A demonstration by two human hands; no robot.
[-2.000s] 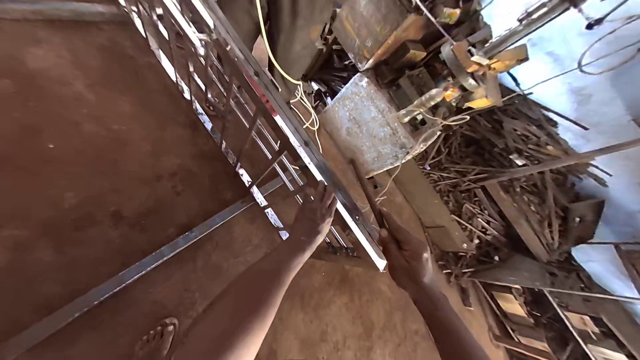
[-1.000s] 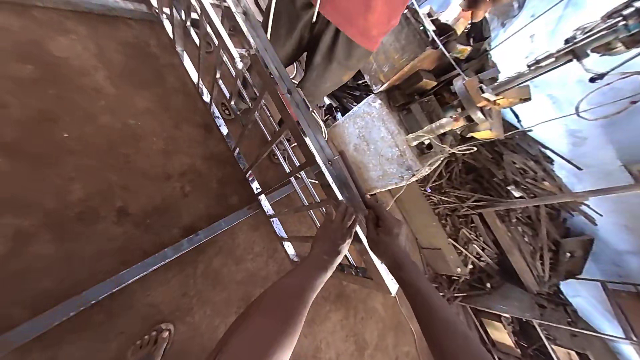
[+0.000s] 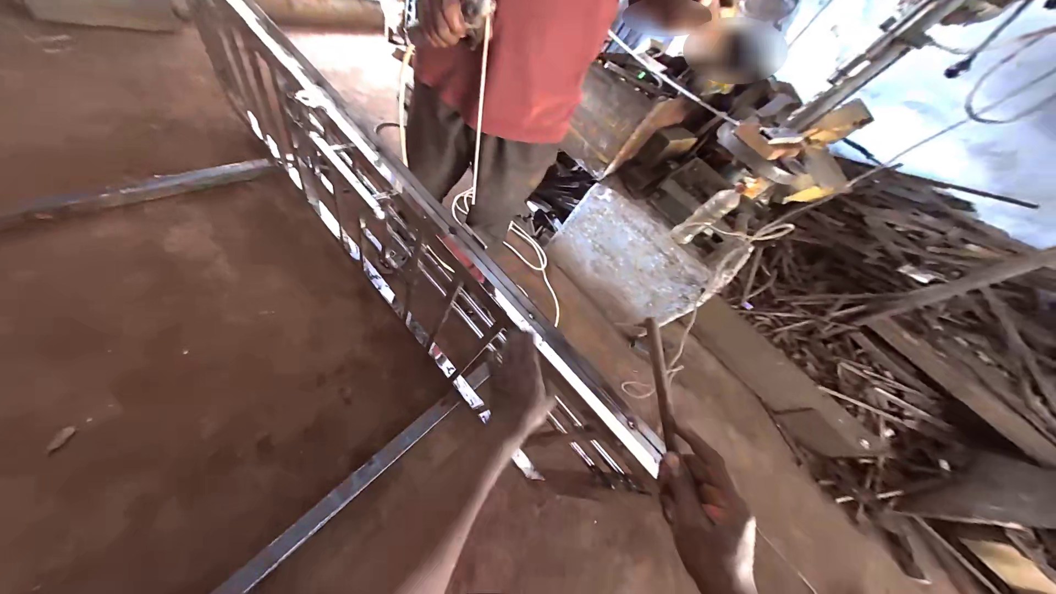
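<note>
A long metal grille frame [image 3: 569, 359] with shiny bars runs diagonally from the upper left to the lower centre, tilted on edge. My left hand [image 3: 520, 379] is at its upper rail, near the lower end; blur hides how the fingers sit. Just right of the frame's end, my right hand [image 3: 705, 495] is closed around a thin brown rod [image 3: 657, 371] that points up. A metal bar [image 3: 355, 487] lies on the floor, passing under the frame.
Beyond the frame stands a person in a red garment [image 3: 532, 74], holding something with a cord. A worn metal box [image 3: 631, 252] sits right of centre. Scrap metal strips [image 3: 907, 289] are heaped at right, beside a flat beam [image 3: 775, 371]. Loose cable [image 3: 544, 264] lies on the floor.
My right hand has moved off the frame's rail, with the rod now clearly visible. The person in red has come further into view. The view has shifted.
</note>
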